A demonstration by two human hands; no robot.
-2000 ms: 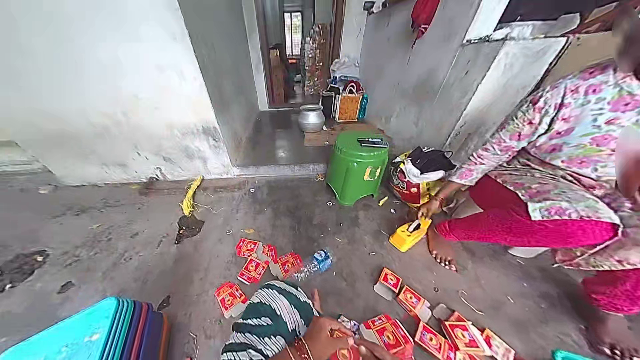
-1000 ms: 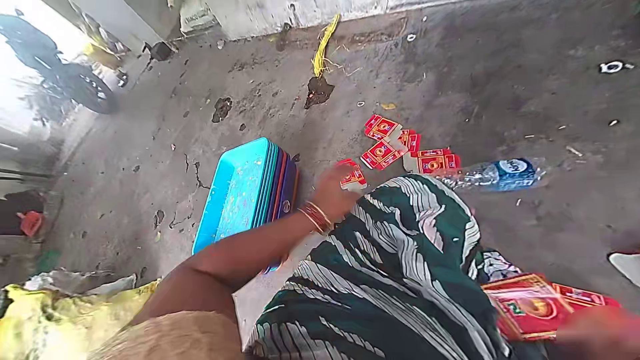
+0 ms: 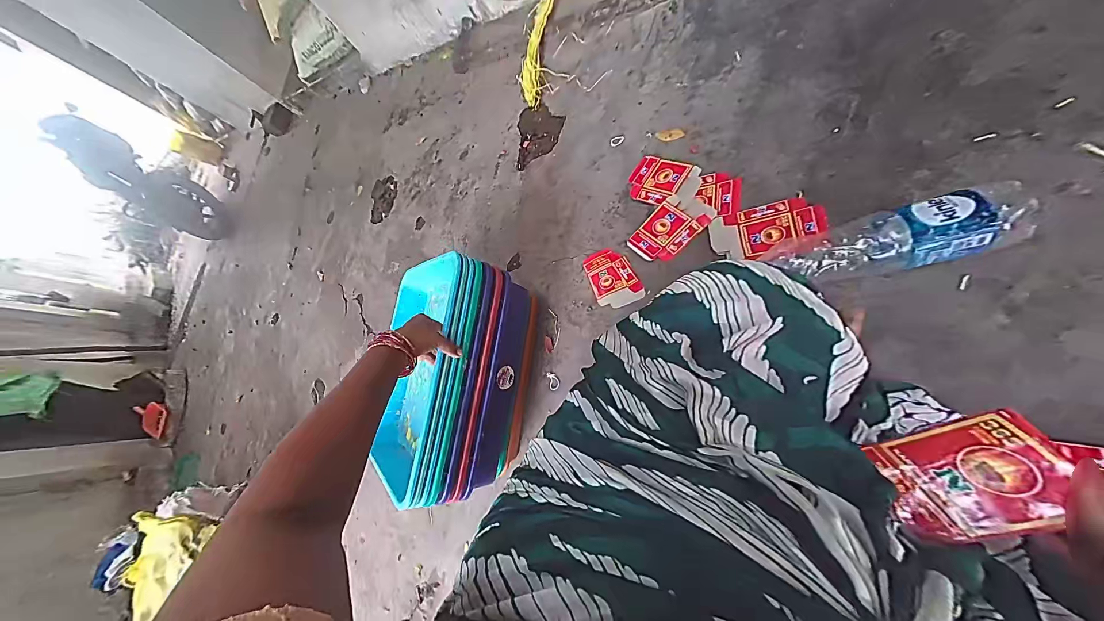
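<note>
My left hand [image 3: 423, 338], with bangles at the wrist, rests on the rim of a stack of nested plastic trays [image 3: 470, 379], light blue on top. Its fingers curl over the edge. At the lower right edge my right hand [image 3: 1087, 509], mostly cut off, holds a flat red printed carton [image 3: 983, 474]. Several flattened red cartons [image 3: 664, 228] lie on the floor beyond my knee, covered in green and white patterned cloth. A plastic bottle [image 3: 914, 228] with a blue label lies on its side by them.
Yellow strands [image 3: 535, 56] lie on the grey concrete floor [image 3: 285, 285] near the wall. A motorcycle [image 3: 147, 181] stands at the upper left. Yellow cloth or plastic [image 3: 164, 556] is heaped at the lower left, and a small red object [image 3: 153, 420] lies above it.
My left hand has moved from a red carton on the floor to the stack of trays. The view has swung far left since the oldest frame; the other person and green stool are out of view.
</note>
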